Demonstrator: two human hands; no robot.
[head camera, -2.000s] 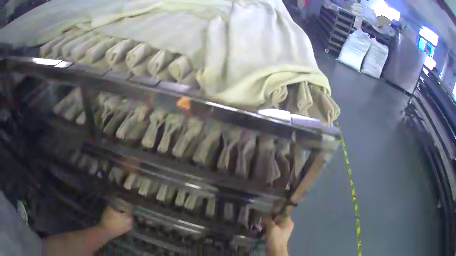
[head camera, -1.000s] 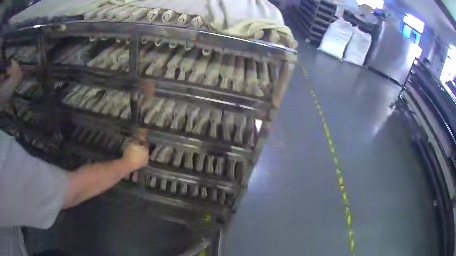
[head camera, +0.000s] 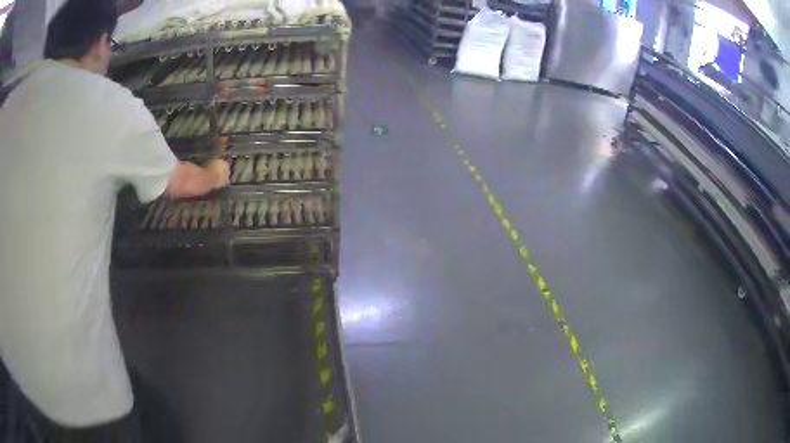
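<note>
The rack trolley (head camera: 275, 189) stands at the upper left, a few steps ahead, with several tiers of beige folded pieces (head camera: 277, 166). A pale cover cloth (head camera: 199, 10) lies over its top. A person in a white T-shirt (head camera: 74, 208) stands at its left side, back partly to me, with one hand on the rack's upright at middle height. That person's body hides the rack's left part. Neither my left hand nor my right hand is in view.
Grey floor with a yellow dashed line (head camera: 511, 229) runs ahead. A second yellow line (head camera: 321, 355) and a thin metal floor rail (head camera: 346, 372) lie at lower left. White sacks (head camera: 482, 45) stand at the back. A long dark rack (head camera: 719, 186) lines the right side.
The rack now shows smaller, farther away and more to the left. The person at left has come into fuller view. The hand earlier at the rack's right end no longer shows.
</note>
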